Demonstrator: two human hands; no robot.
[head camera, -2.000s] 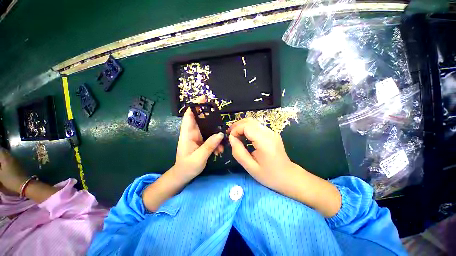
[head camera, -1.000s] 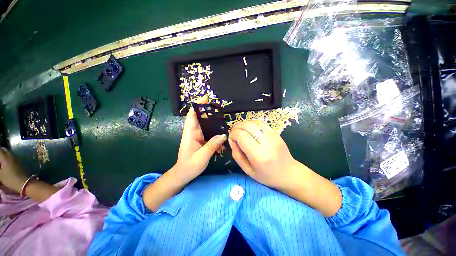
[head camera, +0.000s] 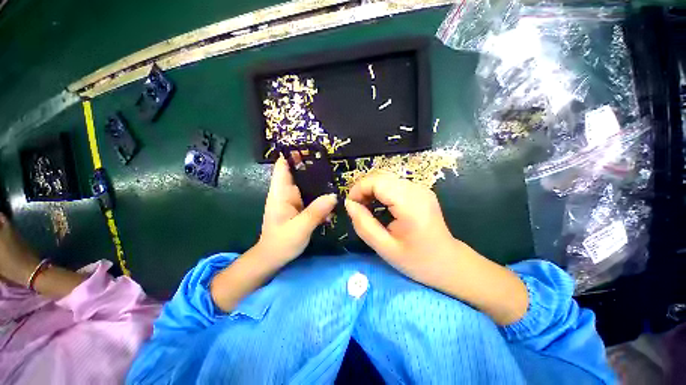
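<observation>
My left hand (head camera: 289, 214) grips a black plastic housing (head camera: 314, 177) and holds it above the bench, just below the parts tray. My right hand (head camera: 399, 218) is at the housing's right edge, thumb and forefinger close together; whether a tiny part is between them cannot be told. The black parts tray (head camera: 426, 98) holds a heap of small white, yellow and dark parts (head camera: 289, 109) at its left and a few slivers at its right. Loose pale pins (head camera: 421, 165) lie on the bench below the tray, partly hidden by my right hand.
Three dark housings (head camera: 203, 159) lie left of the tray. Clear parts bags (head camera: 594, 203) lie at the right. A pale rail (head camera: 248, 37) crosses behind. Yellow tape (head camera: 92, 135), another black tray (head camera: 68, 169) and a person's pink sleeve (head camera: 83, 323) are at the left.
The view has shifted slightly. My right fingers were bunched against the housing a second ago and are now more spread from the palm, fingertips still at its edge. My left hand keeps its hold.
</observation>
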